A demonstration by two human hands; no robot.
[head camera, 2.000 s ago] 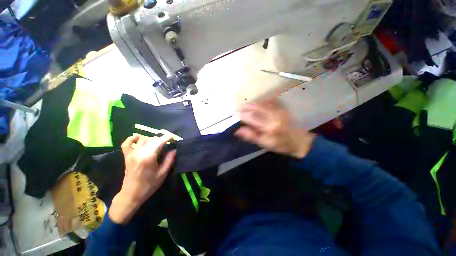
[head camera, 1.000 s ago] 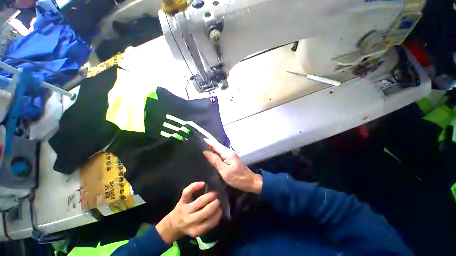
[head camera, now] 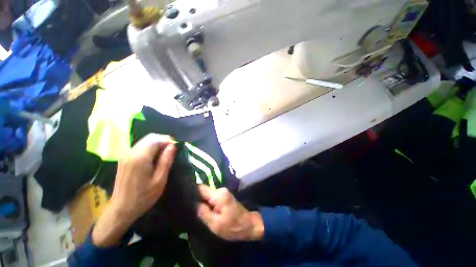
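Note:
A black garment panel (head camera: pixel 177 123) with a neon-green block and pale green-edged stripes (head camera: pixel 210 164) lies on the table and hangs over its front edge. My left hand (head camera: pixel 140 180) pinches the cloth at the upper left end of the stripes. My right hand (head camera: pixel 225 211) grips the cloth at the lower end of the stripes. The sewing machine's presser foot area (head camera: pixel 201 99) is just beyond the panel's far edge. Fingertips are partly hidden in the folds of cloth.
A white-handled awl or seam ripper (head camera: pixel 324 83) lies on the machine bed. Brown packing tape (head camera: pixel 83 211) is on the table's left. Blue cloth (head camera: pixel 34 70) is at the far left. Black and neon-green pieces (head camera: pixel 451 112) are piled at the right.
My left hand has moved up from the lower cloth to the upper end of the stripes. My right hand has moved slightly down and left. The striped part is now lifted and bent.

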